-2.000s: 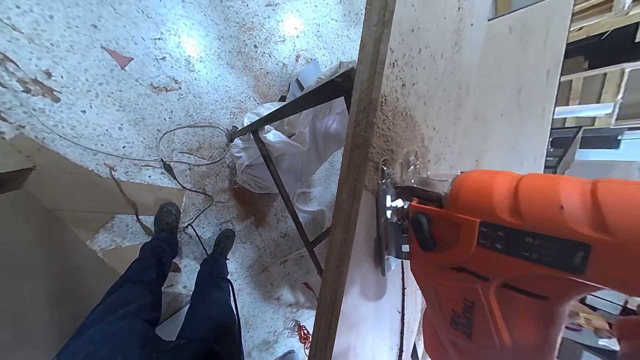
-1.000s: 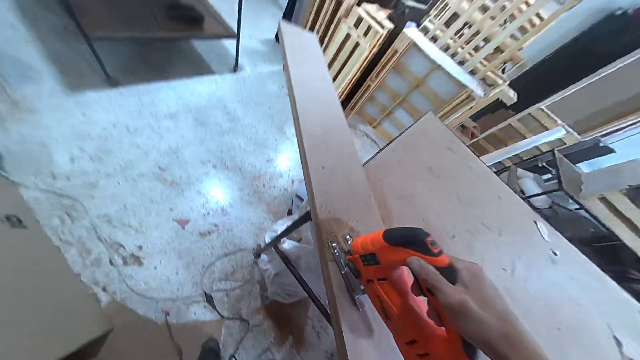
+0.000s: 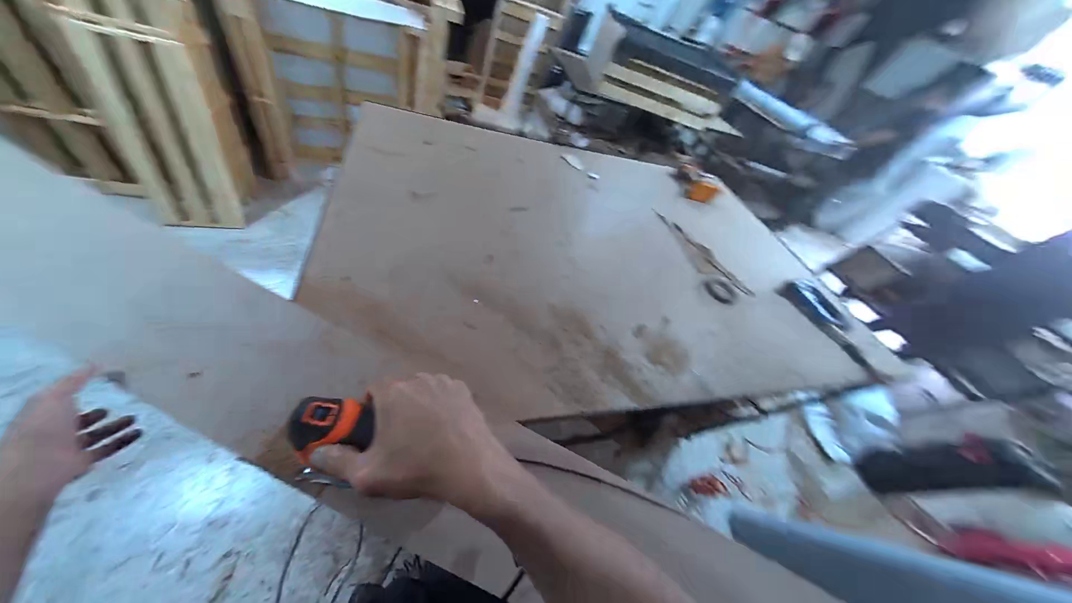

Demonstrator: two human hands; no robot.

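Observation:
My right hand [image 3: 419, 435] is closed around an orange and black jigsaw [image 3: 331, 427], which stands on a long wooden board [image 3: 209, 335] near its edge. Brown sawdust lies beside the tool's base, and the blade is hidden. At the left, beyond that edge, my left hand [image 3: 50, 444] hangs over the floor with its fingers apart and nothing in them. A large wooden sheet [image 3: 502, 234] lies on the far side of the board. The sheet bears sawdust smears, a roll of tape [image 3: 719, 291] and thin offcut strips [image 3: 703, 251].
Wooden pallets or frames [image 3: 151, 100] stand upright at the upper left. An orange object [image 3: 702, 189] sits near the sheet's far corner, and a dark tool [image 3: 814, 303] near its right edge. Cords trail over the speckled floor [image 3: 193, 519]. A blurred dark shape fills the far right.
The view has swung far across the work area. My left hand has come into view at the left. The right hand still holds the jigsaw on the board.

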